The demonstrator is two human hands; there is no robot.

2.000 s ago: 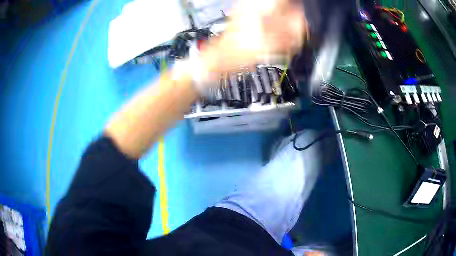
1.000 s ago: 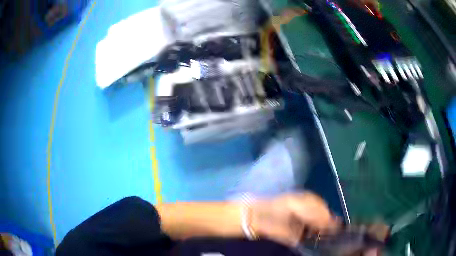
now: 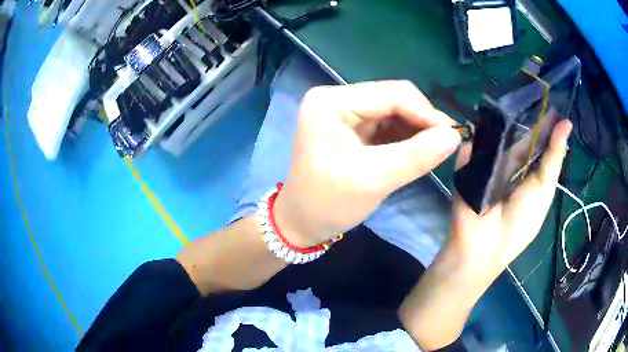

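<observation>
My right hand (image 3: 499, 227) holds a black display unit (image 3: 480, 155) in clear film, above the edge of the green bench. A thin yellow rubber band (image 3: 542, 117) runs over the film. My left hand (image 3: 365, 148) wears a beaded bracelet and pinches a small dark piece with a coppery tint (image 3: 463, 130) between thumb and fingertip, at the unit's left side. The piece is too small to name, and I cannot tell whether it touches the unit.
Another unit with a white screen (image 3: 489, 29) lies on the green bench (image 3: 385, 41). A white cable (image 3: 566, 237) loops at the right. White foam trays (image 3: 206, 103) with rows of black units stand at the left. A black cable end (image 3: 320, 12) lies near the bench edge.
The view has shifted towards the bench's near part. My left hand has come up from the bottom of the view to the unit, and my right hand now shows clearly, holding the unit.
</observation>
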